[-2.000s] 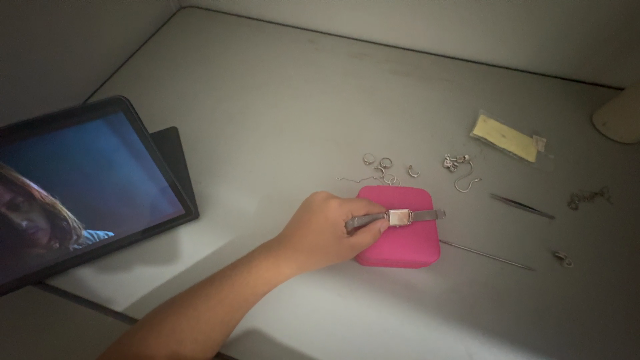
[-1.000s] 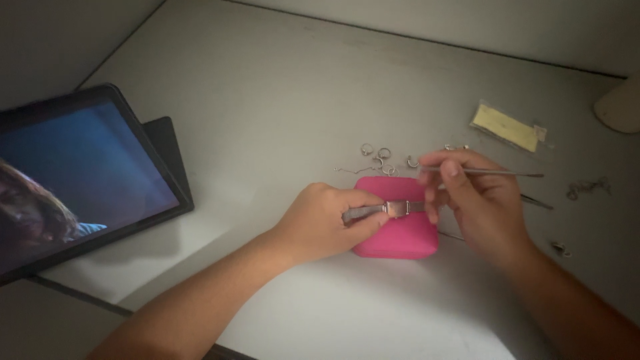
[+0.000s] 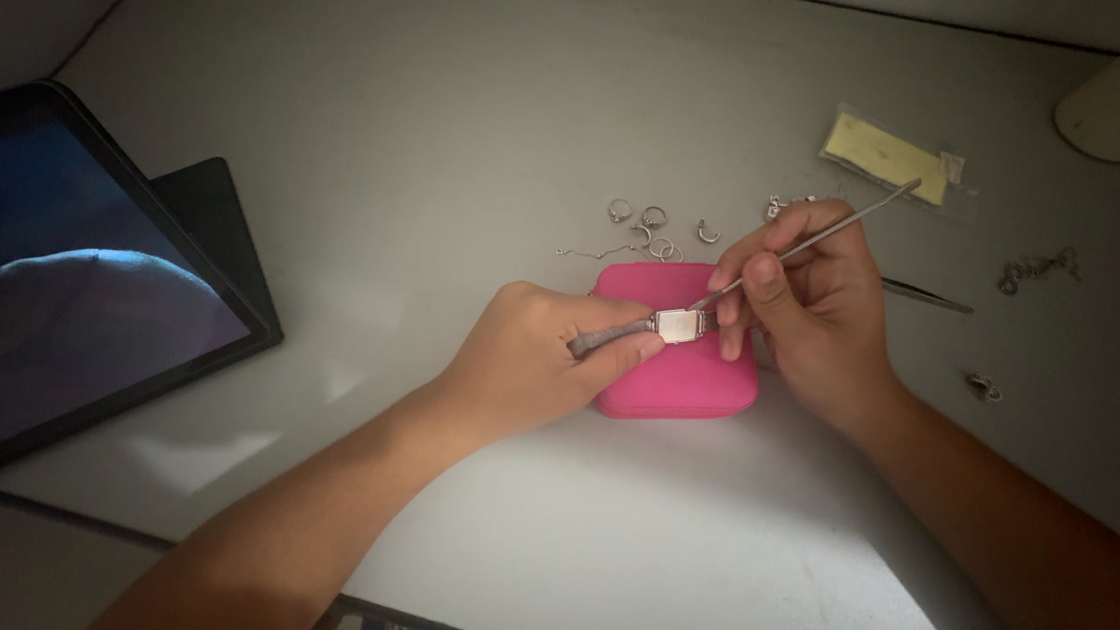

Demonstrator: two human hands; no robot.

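Observation:
A pink zippered case (image 3: 674, 385) lies on the grey desk, and a small rectangular wristwatch (image 3: 679, 326) is held over it. The thumb and fingers of my left hand (image 3: 560, 350) pinch the watch by its grey strap and the left edge of its case. Between thumb and fingers, my right hand (image 3: 805, 306) grips a thin metal tool (image 3: 853, 215) with a flattened end. The tool slants down to the left, its lower tip at the watch's upper right edge. Fingertips of that hand are beside the right strap, which they partly hide.
Several silver rings (image 3: 654, 217) and a fine chain (image 3: 599, 254) lie behind the case. At right are a yellow cloth in a clear packet (image 3: 885, 156), tweezers (image 3: 927, 296), a tangled chain (image 3: 1039, 269) and a small jewelry piece (image 3: 984, 387). A tablet (image 3: 254, 337) stands at left.
My right hand, absent two seconds ago, came in holding the metal tool, which lay right of the case then. The tool has since tilted, its lower tip now at the watch.

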